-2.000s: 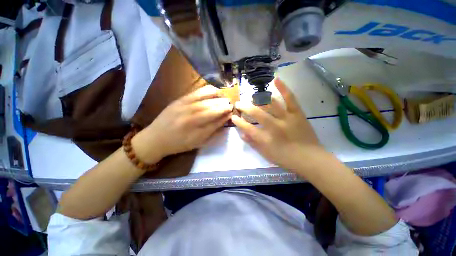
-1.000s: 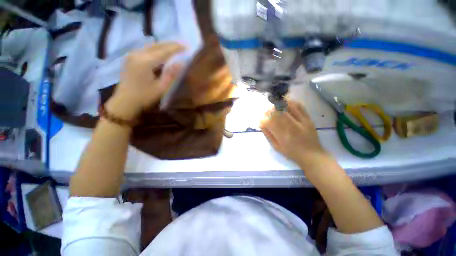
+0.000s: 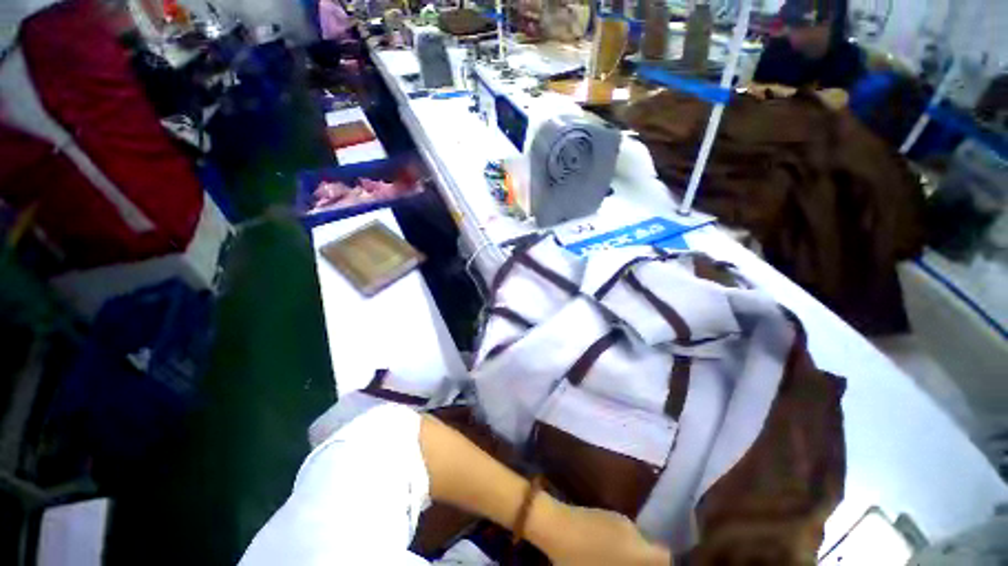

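Note:
The garment lies heaped on the white machine table, with pale panels (image 3: pixel 613 415) crossed by dark brown strips and brown shell fabric (image 3: pixel 774 464) along its right and lower side. Part of it hangs over the table's left edge. My left hand (image 3: pixel 602 538), with a beaded bracelet at the wrist, is at the bottom of the view against the lower part of the garment. Its fingers are blurred and cut off by the picture's edge, so its grip cannot be told. My right hand is out of view.
A tan framed tray (image 3: pixel 373 257) lies on a low white bench (image 3: pixel 381 332) at left. Behind it a blue basket (image 3: pixel 310 190) holds pink pieces. A grey-white machine (image 3: pixel 569 166) stands ahead. Brown cloth (image 3: pixel 796 188) is heaped at right, near a person (image 3: pixel 812 55). Red cloth (image 3: pixel 100 144) is at far left.
The view has swung left and up, away from the sewing head and scissors. My right hand has gone out of view. My left hand is now low, by the garment's lower part.

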